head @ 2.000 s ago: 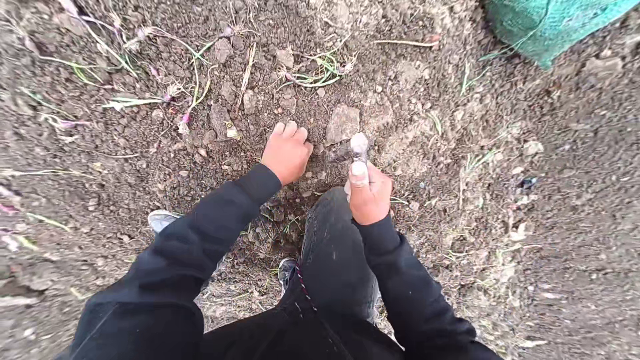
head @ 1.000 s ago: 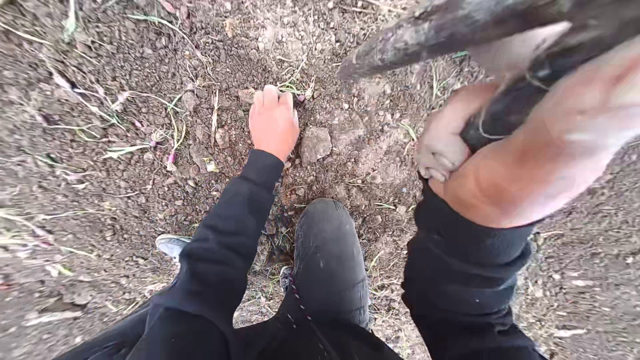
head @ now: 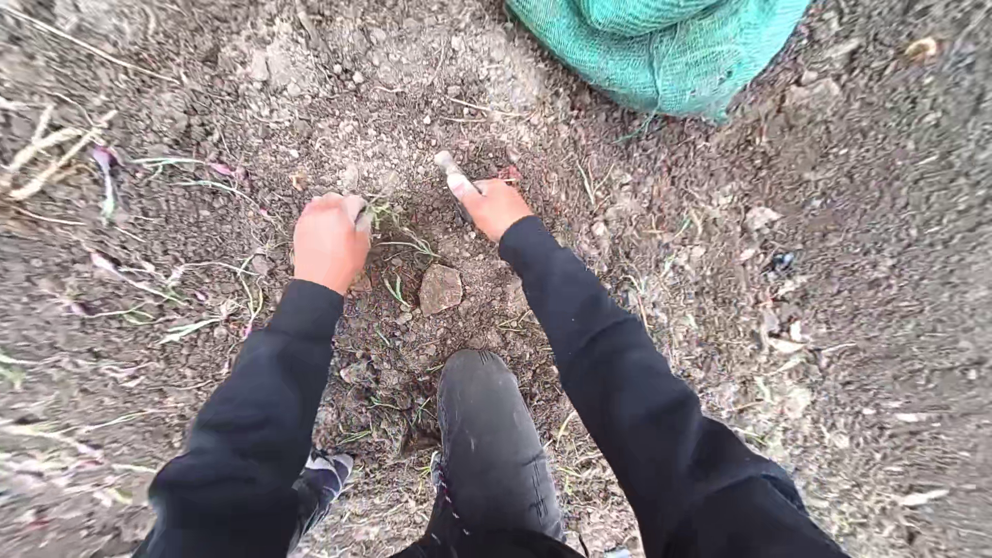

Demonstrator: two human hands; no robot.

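My left hand (head: 332,240) is closed at the soil left of centre, its fingertips on a tuft of thin green stems (head: 384,211). The roots of the tuft are hidden. My right hand (head: 494,205) grips a narrow tool handle (head: 444,160), whose pale end shows beyond the thumb; its working end is out of sight under the hand. A flat brown stone (head: 441,290) lies between and below the two hands. Slim purple-and-green onion plants (head: 132,277) lie scattered on the ground at the left.
A green mesh sack (head: 659,58) rests on the soil at the top right. My bent knee (head: 488,418) is below the stone, and a shoe (head: 333,469) stands to its left. Dry pale stalks (head: 58,159) lie at the far left. A small dark scrap (head: 781,262) is on the right.
The right hand, raised close to the camera with a dark shaft one second ago, is now down near the soil. The green sack is back in view. The left hand remains low by the soil.
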